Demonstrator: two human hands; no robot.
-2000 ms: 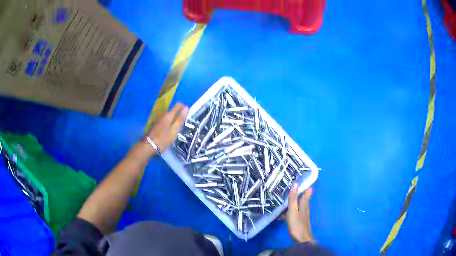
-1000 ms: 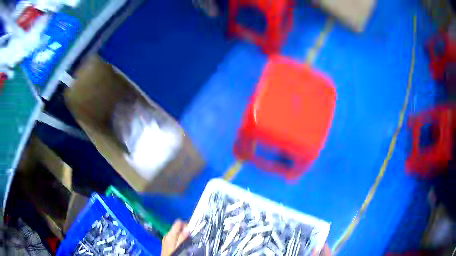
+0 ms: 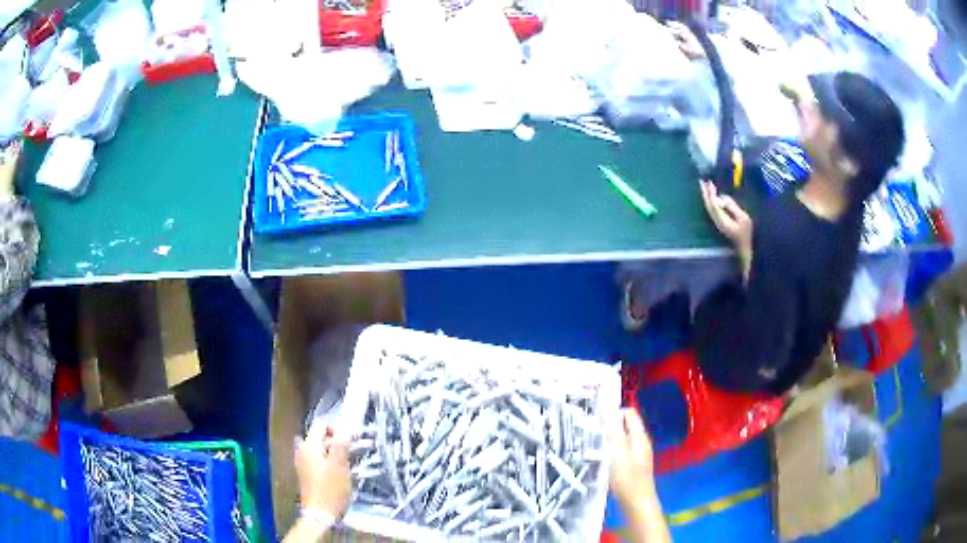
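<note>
A white tray (image 3: 490, 351) heaped with silver metal cylinders (image 3: 477, 445) is held up in front of me, below the bench edge. My left hand (image 3: 324, 472) grips its left side and my right hand (image 3: 633, 456) grips its right side. The fingers under the tray are hidden. A blue parts tray (image 3: 339, 221) with loosely scattered cylinders lies on the green bench. A green-handled tool (image 3: 628, 192) lies on the bench to its right.
A seated person (image 3: 811, 255) is at the bench on the right; another person's checked sleeve (image 3: 16, 255) shows at the left edge. A blue tote (image 3: 223, 493) full of cylinders stands low left, by cardboard boxes (image 3: 159, 361). Plastic bags (image 3: 647, 74) lie along the bench back.
The view has swung from the floor and red stool up to the bench and people. The white tray has come fully into view, level and still held by both hands.
</note>
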